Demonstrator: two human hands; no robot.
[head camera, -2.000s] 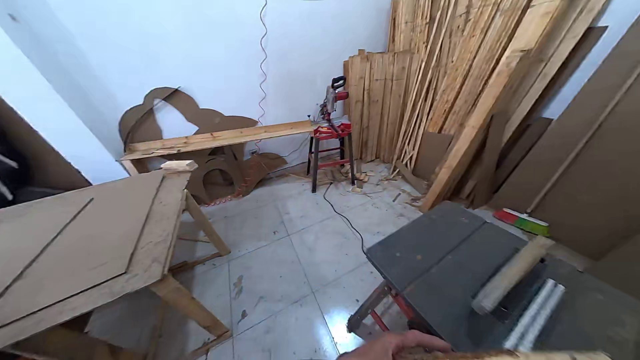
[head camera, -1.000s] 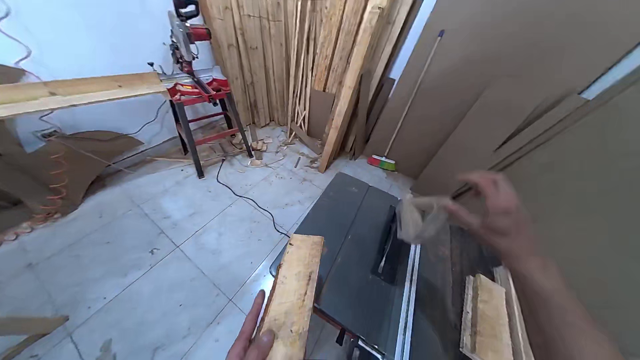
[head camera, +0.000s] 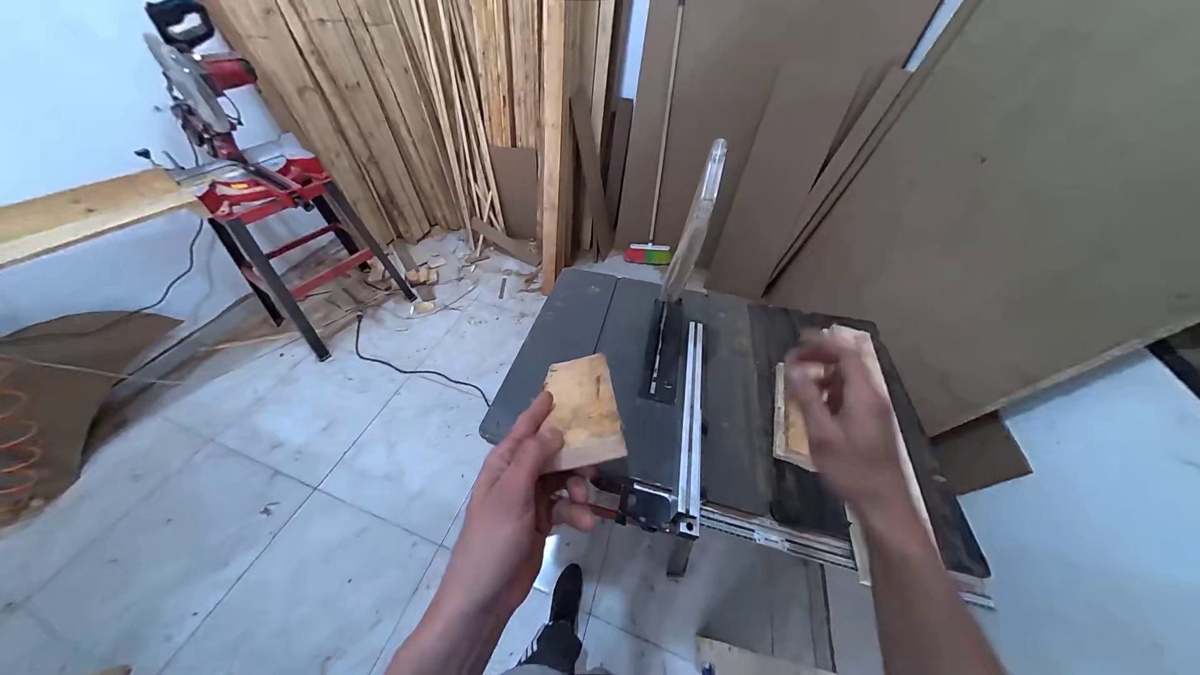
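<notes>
My left hand grips a short wooden board by its left side and end, over the front left of the table saw. The saw's clear blade guard stands tilted up behind the blade slot, and a metal rip fence lies right of the slot. My right hand, blurred, is over the right side of the saw table, above or at a short wood block; whether it touches the block I cannot tell. A longer wood strip lies beside that block, partly behind my right forearm.
A mitre saw on a red and black stand holds a long board at the left. Planks and brown sheets lean at the back. A broom stands behind the table; a black cable crosses the tiled floor.
The view has swung right and down. The guard, under my right hand a second ago, now stands raised with that hand away from it, over the right side of the table. My left hand still holds a board.
</notes>
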